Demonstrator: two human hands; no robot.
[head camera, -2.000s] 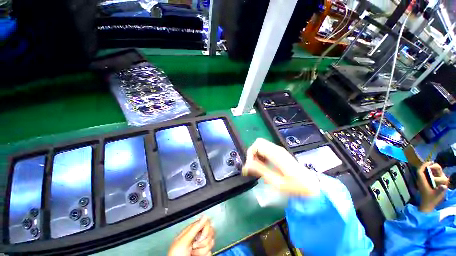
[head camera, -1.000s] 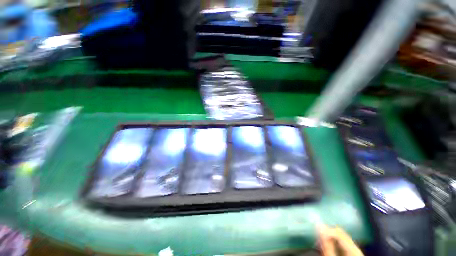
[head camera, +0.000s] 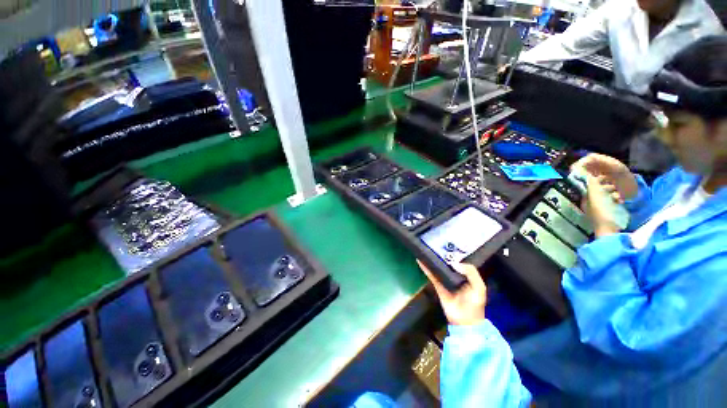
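My right hand (head camera: 462, 296), in a blue sleeve, grips the near corner of a black foam tray (head camera: 368, 205) right of the white post. A pale, bright back cover (head camera: 464, 233) lies in its nearest visible slot, with darker covers (head camera: 414, 209) behind it. At the left, another black foam tray (head camera: 319, 296) holds several dark blue-grey back covers (head camera: 263, 259), camera circles towards me; the leftmost is cut off. My left hand is not in view.
The white post (head camera: 280, 103) stands between the trays. Bagged parts (head camera: 155, 223) lie behind the left tray. At the right, a person in blue (head camera: 638, 271) holds a pale green cover over a tray of green covers (head camera: 546, 243) beside a small-parts tray (head camera: 486, 187).
The view has swung right. My right hand, earlier near the left tray, is now at the other tray's corner. My left hand has left the view.
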